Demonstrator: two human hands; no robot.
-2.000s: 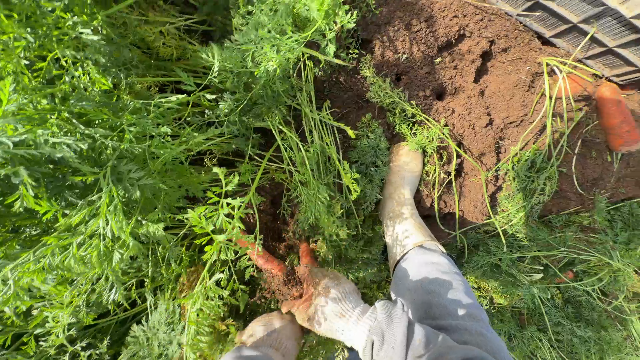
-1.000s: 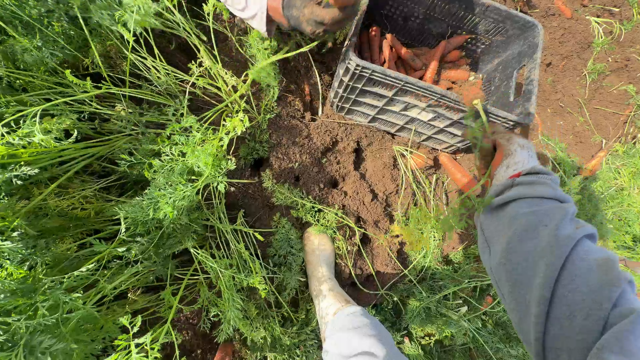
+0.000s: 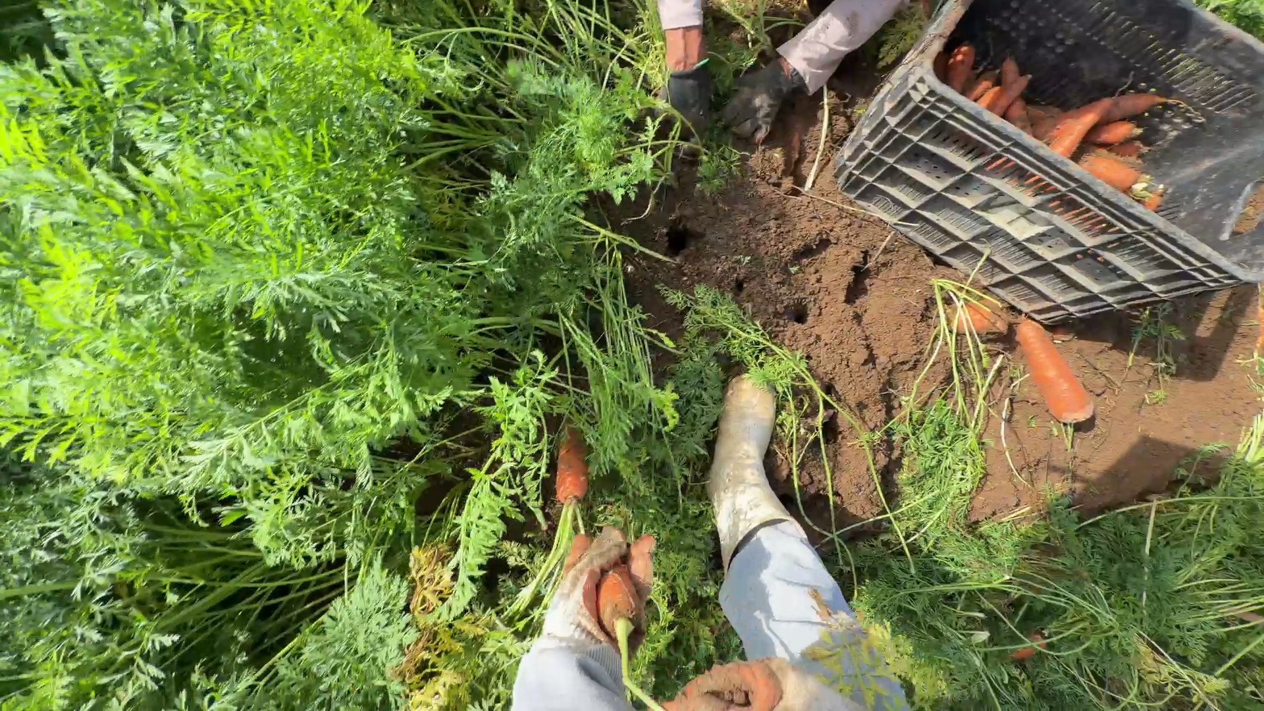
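Observation:
My left hand point(image 3: 592, 583), in a soiled light glove with bare fingertips, grips a carrot point(image 3: 618, 595) whose green stem points down toward my right hand. Just above these fingers lies a second carrot point(image 3: 572, 467), its stems running down beside the hand. At the bottom edge is my right hand point(image 3: 741, 686), fingers curled at the end of the held carrot's stem; part of it is cut off by the frame.
A black plastic crate point(image 3: 1037, 207) holding carrots stands upper right. Below it, a carrot point(image 3: 1055, 373) lies on soil. A co-worker's gloved hands point(image 3: 726, 99) reach into the foliage at the top. My light boot point(image 3: 743, 464) stands near the middle, beside dense carrot tops point(image 3: 247, 247).
My right hand has moved from beside the crate to the bottom edge. The co-worker's two hands now show at the top, left of the crate. The view has shifted.

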